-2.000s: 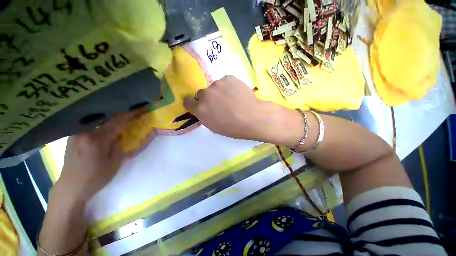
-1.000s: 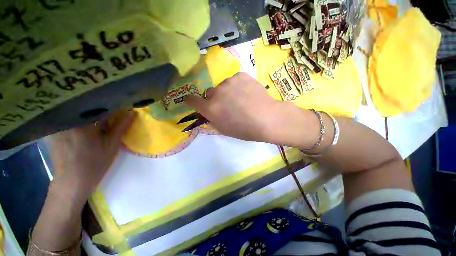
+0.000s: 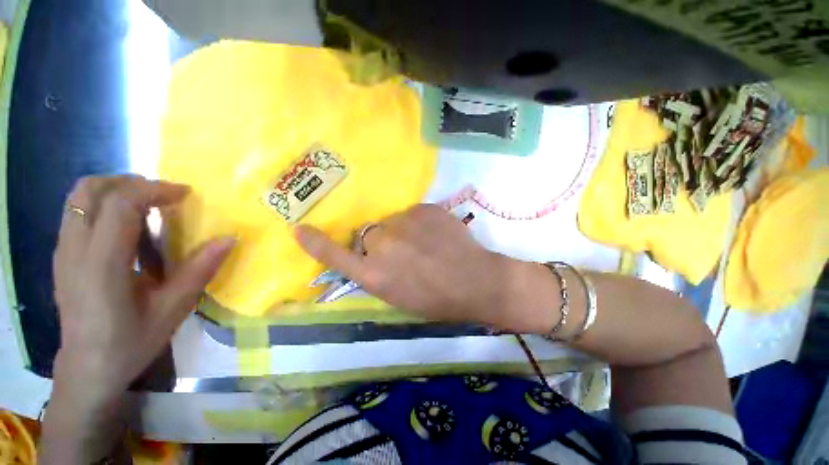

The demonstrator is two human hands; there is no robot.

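Observation:
A yellow fabric panel [image 3: 364,136] lies flat left of the clamp frame. A cream label [image 3: 307,183] with red and black print lies on it at a slant. My left hand [image 3: 136,263] is at the panel's left edge, thumb tip on the fabric and index fingertip apart from it; whether it grips the edge is unclear. My right hand [image 3: 414,263] holds thread snips [image 3: 334,287], blades showing below the fingers, and its index fingertip is at the label's lower edge. The snips' handles are hidden.
The dark machine head [image 3: 473,45] hangs above. The pale green clamp frame [image 3: 527,132] and pink curved outline [image 3: 523,216] are right of the panel. A label pile [image 3: 718,136] lies on yellow fabric [image 3: 609,209], with stacked panels [image 3: 782,241] at far right.
The panel, now seen with its label, is out from under the machine head, left of the clamp frame. Both hands are beside the label and panel edge. The camera view has shifted.

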